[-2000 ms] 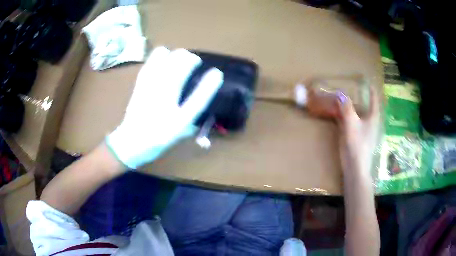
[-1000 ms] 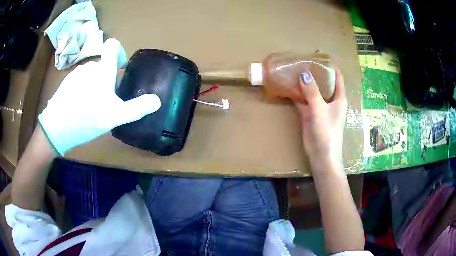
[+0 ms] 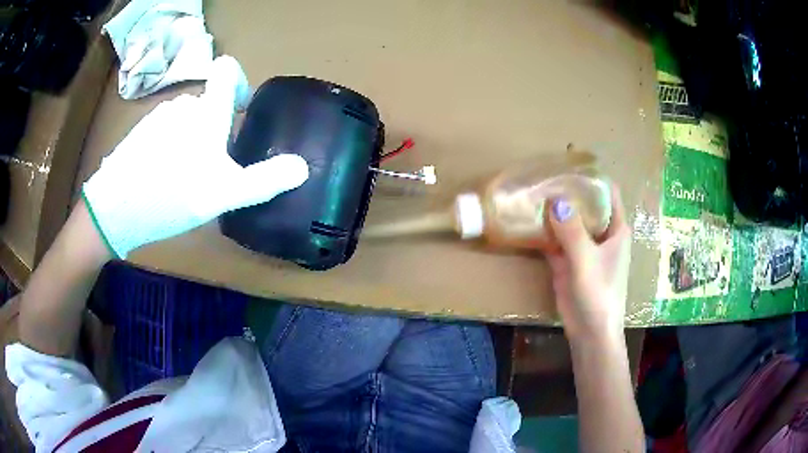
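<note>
A black rounded speaker housing (image 3: 341, 168) is over the cardboard, left of centre, its smooth side facing up. My left hand (image 3: 182, 172), in a white glove with a green cuff edge, grips it from the left, thumb on top. A red wire and a white wire with a white plug (image 3: 429, 174) stick out of its right side. My bare right hand (image 3: 586, 257) holds the glue bottle (image 3: 523, 208) sideways. Its white collar and long pale nozzle point left, and the blurred tip is at the housing's lower right edge. Whether the tip touches is unclear.
A crumpled white rag (image 3: 164, 44) lies at the upper left. Brown cardboard (image 3: 443, 71) covers the bench, with green printed carton (image 3: 700, 190) at the right. Glossy black parts (image 3: 766, 106) are at the far right, dark items at the upper left. A blue crate (image 3: 151, 327) is below the bench.
My right hand has moved the bottle down along the housing's right side since a second ago. The housing, turned over since the earliest frame, stays in my left hand and appears slightly farther right.
</note>
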